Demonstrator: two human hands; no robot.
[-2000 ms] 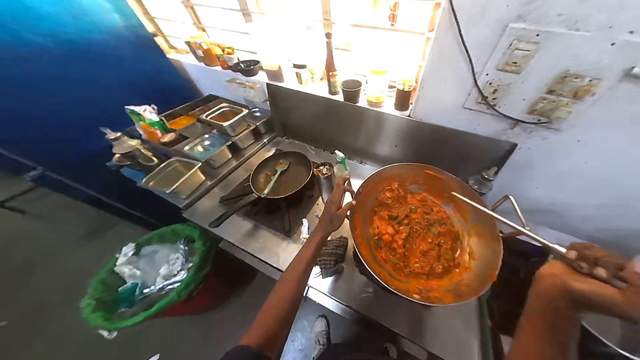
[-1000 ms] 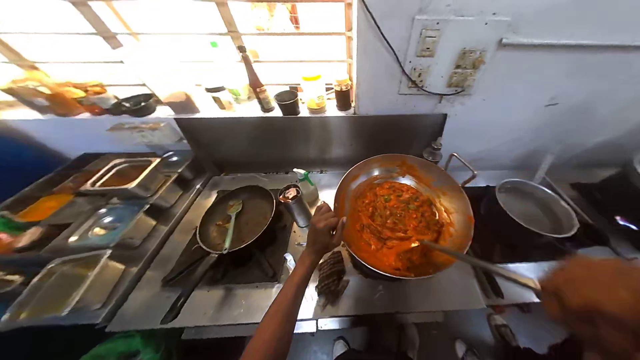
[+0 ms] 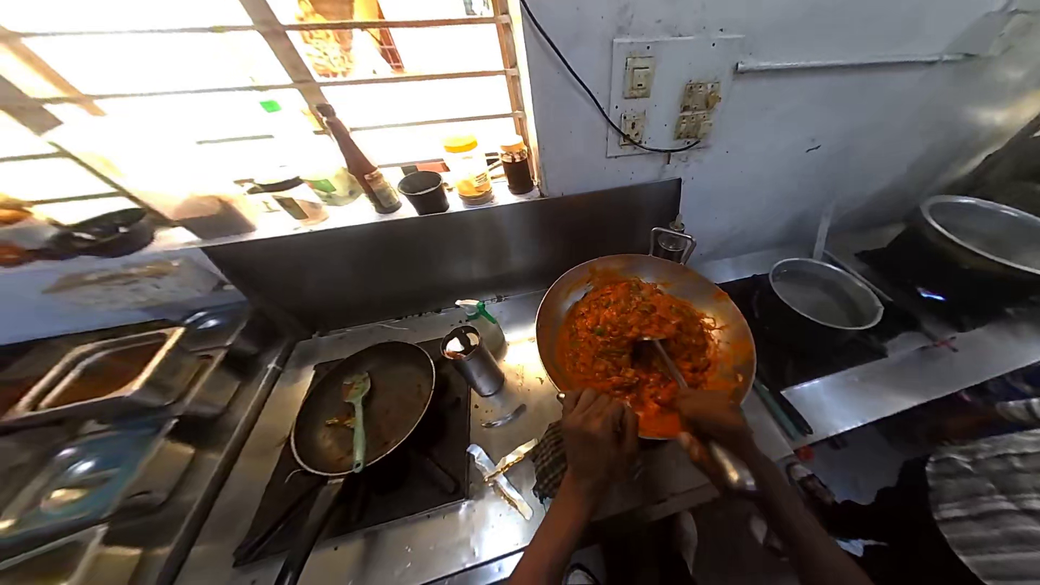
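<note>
A wide metal wok (image 3: 561,301) holds a thick red-orange sauced dish (image 3: 626,325). My right hand (image 3: 715,422) is closed around the handle of a long metal ladle or spatula (image 3: 670,366), whose head is in the food. At the wok's near left rim is my left hand (image 3: 600,426), fingers bent; whether it grips the rim or a handle is unclear. A dark checked cloth (image 3: 551,463) lies beside and partly behind it. Left of the wok, a black frying pan (image 3: 398,398) with a green-handled spatula (image 3: 358,422) in it rests on the stove.
A steel cup (image 3: 479,370) and a spray bottle (image 3: 479,313) stand between the pans. Food trays (image 3: 154,374) are at the left. A pot of liquid (image 3: 825,296) sits on the right burner, a larger pot (image 3: 987,236) beyond. A person in striped clothing (image 3: 987,504) is at lower right.
My left hand has moved down along the wok's rim to its near side. The right hand has come in over the wok's near edge, and the food looks gathered differently. The view has shifted.
</note>
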